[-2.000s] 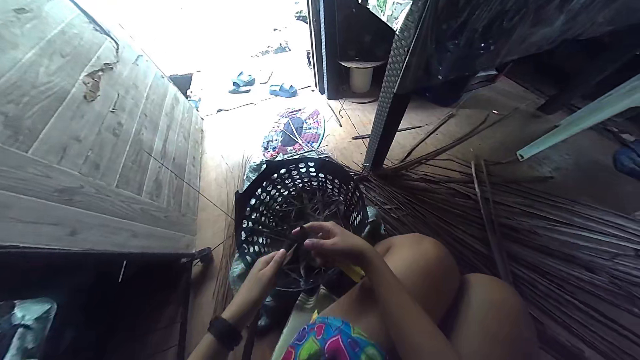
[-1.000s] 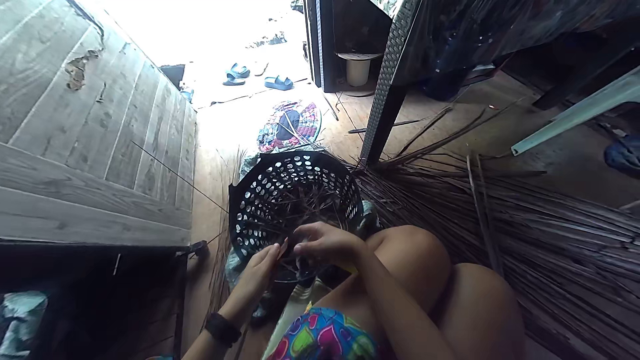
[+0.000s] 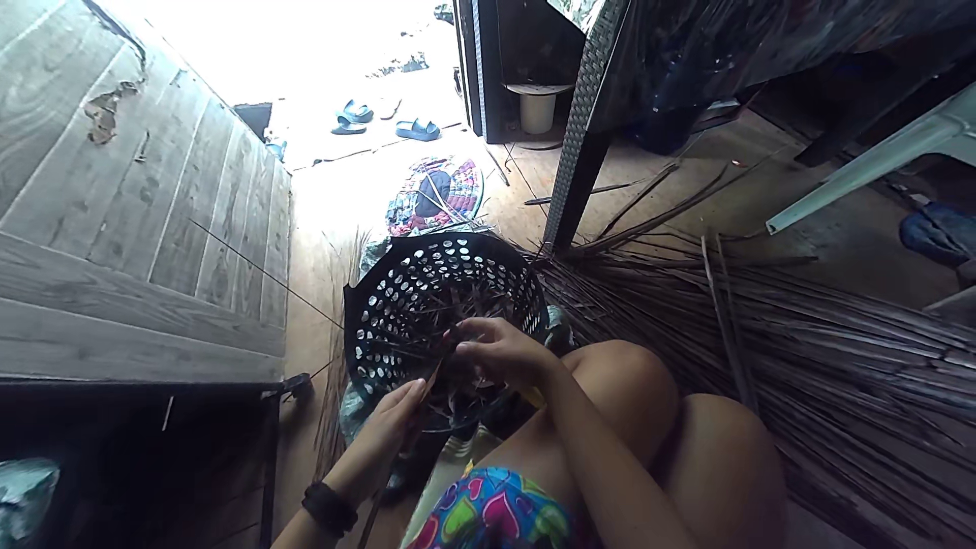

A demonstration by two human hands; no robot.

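Note:
A black perforated plastic basket (image 3: 374, 286) stands in front of my knees, with dark dry leaf scraps (image 3: 457, 305) inside. Over its near side, my left hand (image 3: 400, 408) grips a thin brown leaf strip (image 3: 435, 375) between thumb and fingers. My right hand (image 3: 496, 351) is just above and to the right, its thumb and fingertips pinched near the strip's upper end; whether they hold it or another small piece cannot be told. Long dry palm leaf strips (image 3: 801, 335) lie in a spread pile on the floor to the right of my legs.
A wood-plank panel (image 3: 206, 191) rises at the left. Beyond the basket lie a round woven mat (image 3: 465, 187) and blue slippers (image 3: 418, 130). A dark table leg (image 3: 579, 145) stands right of the mat, and a pale plastic chair leg (image 3: 854, 183) slants in from the right.
My hands, close together over the basket before, are now a little further apart, with the brown strip showing between them.

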